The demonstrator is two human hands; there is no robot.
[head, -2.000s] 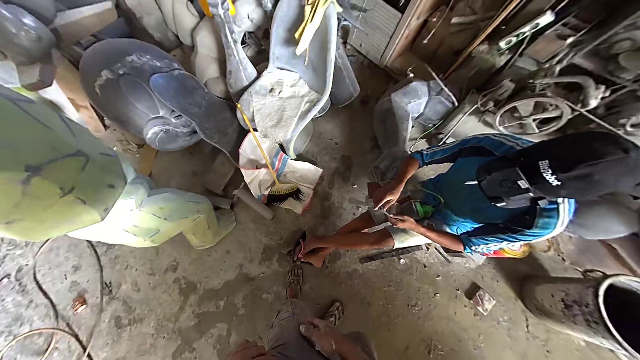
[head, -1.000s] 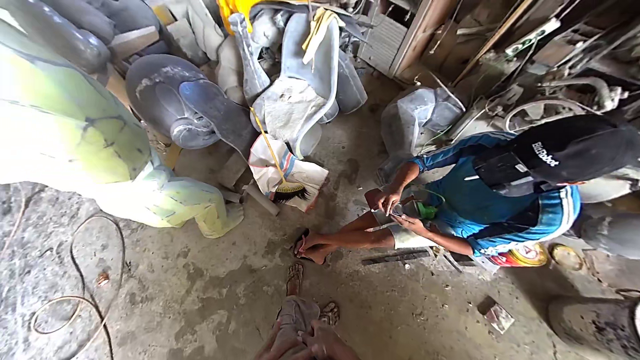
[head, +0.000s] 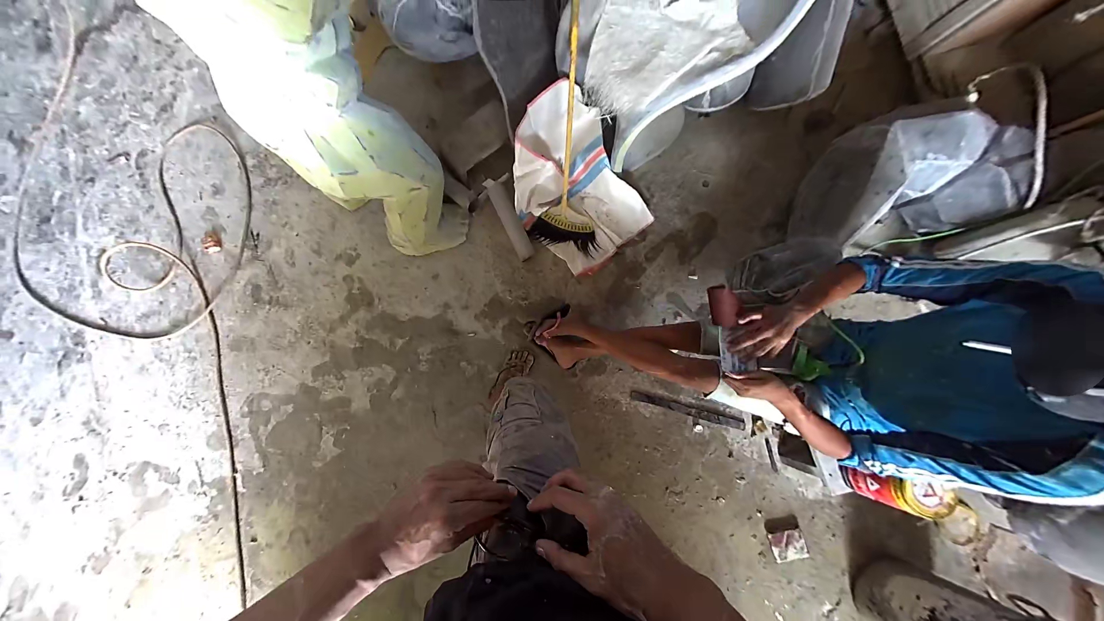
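Both my hands meet in front of my waist, low in the head view. My left hand (head: 453, 511) has its fingers closed on a small part of a dark item (head: 517, 533), which looks like a strap or cord; its exact kind is unclear. On the other side of it, my right hand (head: 591, 539) rests with bent fingers and thumb apart, touching the dark item; whether it grips anything cannot be made out. Dark clothing (head: 517, 591) lies just below, and my leg in grey-brown trousers (head: 530, 431) reaches forward to a sandalled foot (head: 515, 364).
A seated person in a blue shirt (head: 931, 362) handles a small object at right, legs stretched toward my foot. Ahead are a broom (head: 565, 226), a woven sack (head: 535, 129) and grey moulded shapes (head: 664, 43). A pale yellow-green figure (head: 345, 147) and a hose (head: 216, 371) occupy the left.
My hands have come up and together at my waist. The view has tilted down toward my body and the floor. The seated person's head is lower toward the right edge.
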